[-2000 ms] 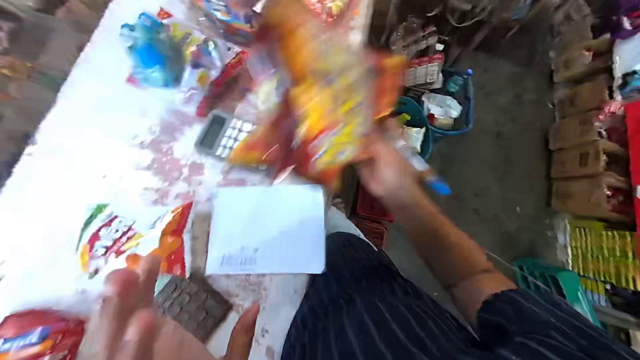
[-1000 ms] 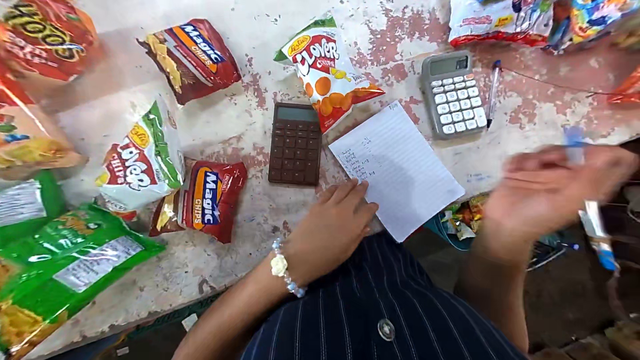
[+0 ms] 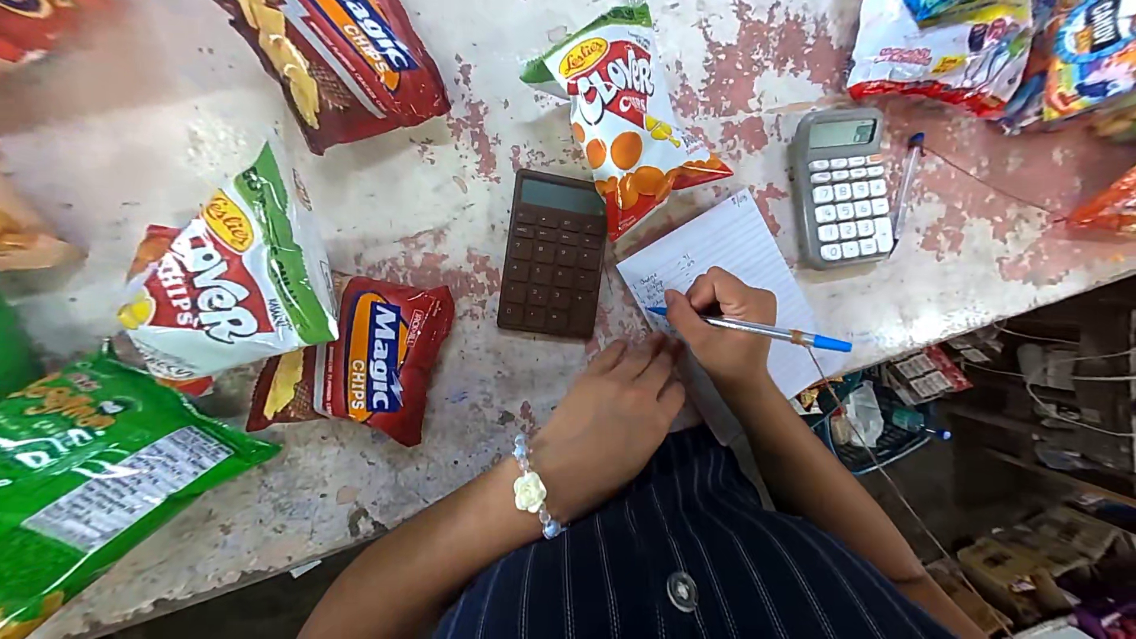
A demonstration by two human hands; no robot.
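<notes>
My right hand (image 3: 728, 328) grips a blue-capped ballpoint pen (image 3: 781, 332), its tip on a sheet of lined paper (image 3: 754, 257) that bears handwriting. A string hangs from the pen. My left hand (image 3: 621, 417), with a beaded flower bracelet at the wrist, lies flat at the paper's lower left edge and holds nothing. Just left of the paper is a brown calculator (image 3: 552, 257). A Clover Chips bag (image 3: 626, 115) touches the calculator's upper right corner. To the right of the paper lies a grey calculator (image 3: 845, 191) with a second pen (image 3: 907, 186) beside it.
Magic Chips bags (image 3: 382, 355), another Clover Chips bag (image 3: 235, 275) and a green snack bag (image 3: 106, 470) lie on the worn painted table (image 3: 461, 497). More packets (image 3: 945, 53) are at the upper right. Below the table's edge stands a basket (image 3: 874, 435) holding plastic items.
My right hand, raised right of the paper one second ago, is now on the paper with the pen. My left hand stays by the paper. Two seconds ago my right hand held a snack bag.
</notes>
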